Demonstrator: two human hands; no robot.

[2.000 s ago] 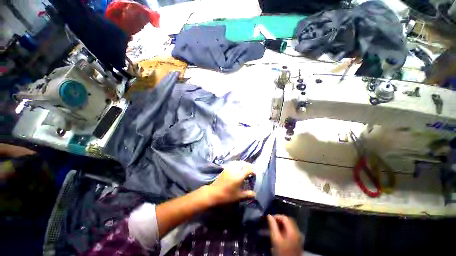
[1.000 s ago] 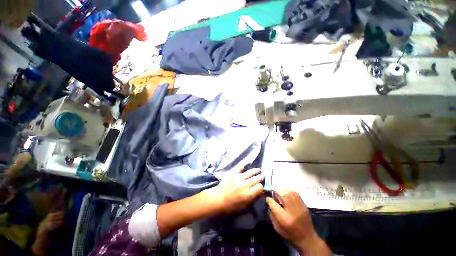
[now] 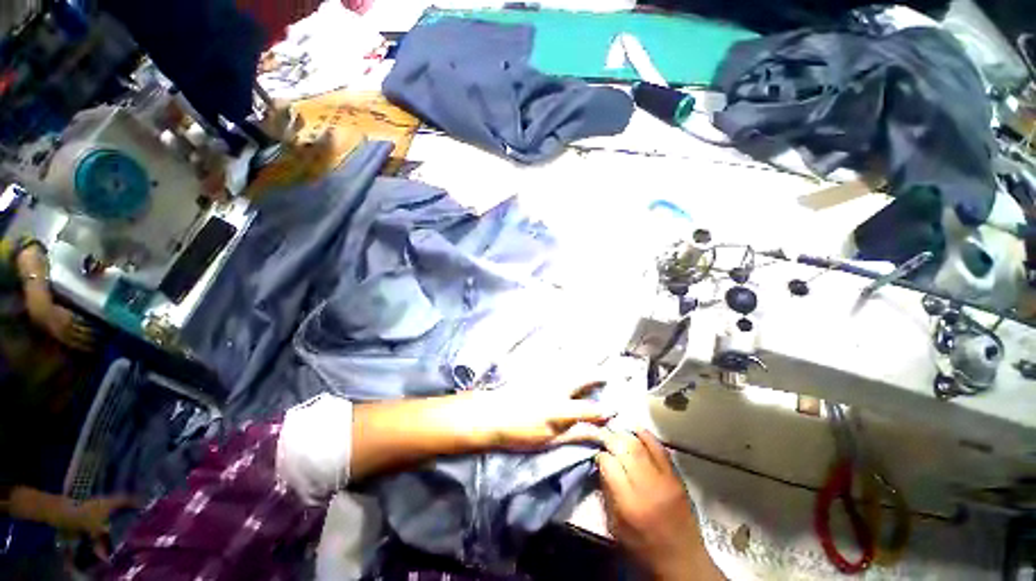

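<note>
The grey-blue garment (image 3: 392,306) is spread in folds over the table and hangs down over the front edge to my lap. My left hand (image 3: 551,420) lies on its right part, fingers pointing right. My right hand (image 3: 642,477) is beside it, fingertips together at the cloth edge, just in front of the needle area. The fingertips of both hands nearly meet; glare hides the cloth between them. The white sewing machine head (image 3: 841,329) stands to the right.
Red and yellow-handled scissors (image 3: 843,516) lie on the machine bed. Grey garments (image 3: 863,102) and a green mat (image 3: 636,45) are at the far side. A neighbouring machine (image 3: 125,193) stands left, with another person's hands (image 3: 68,323) near it. A mesh basket (image 3: 97,437) is lower left.
Both hands have come together close to the needle area, and the right hand has moved up from the front edge to the cloth. The view has shifted, so the machine head appears lower.
</note>
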